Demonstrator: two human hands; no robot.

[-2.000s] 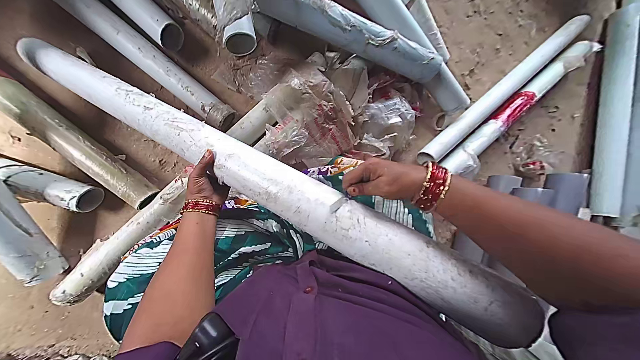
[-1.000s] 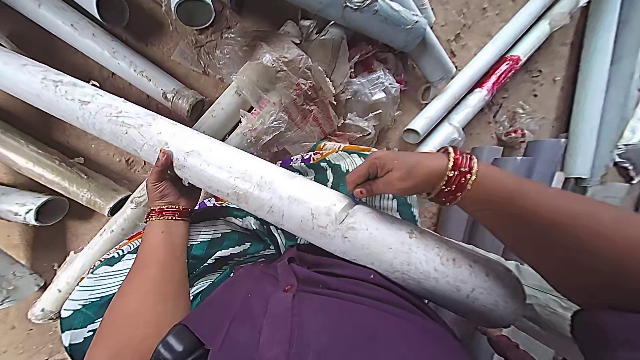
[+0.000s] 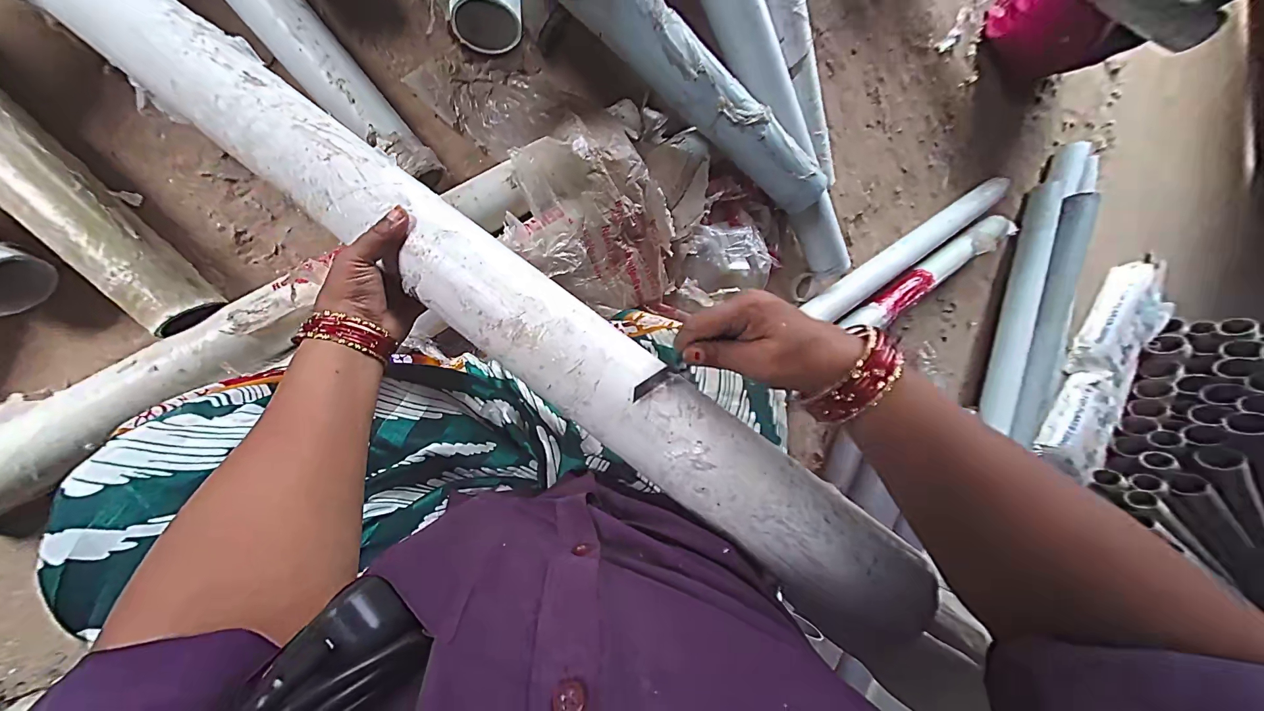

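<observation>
A long white plastic pipe (image 3: 513,306) lies slantwise across my lap, from the upper left to the lower right. Its far part is whiter, with ragged film clinging to it; the lower part looks greyer and scuffed. My left hand (image 3: 370,281) grips the near side of the pipe, thumb on top. My right hand (image 3: 755,341) is curled just beyond the pipe, beside a short dark edge (image 3: 652,378) across its surface. Whether the fingers pinch a small blade or the film is too small to tell. Both wrists wear red bangles.
Crumpled clear plastic wrapping (image 3: 602,217) lies on the dirt floor beyond my lap. Loose pipes surround me, among them a yellowish pipe (image 3: 109,222) at left and a bluish pipe (image 3: 701,99) ahead. A stack of dark pipes (image 3: 1200,395) and wrapped bundles stand at right.
The view has shifted, bringing the dark pipe stack into sight at right. My left hand still grips the white pipe, and my right hand remains close to the edge on its surface.
</observation>
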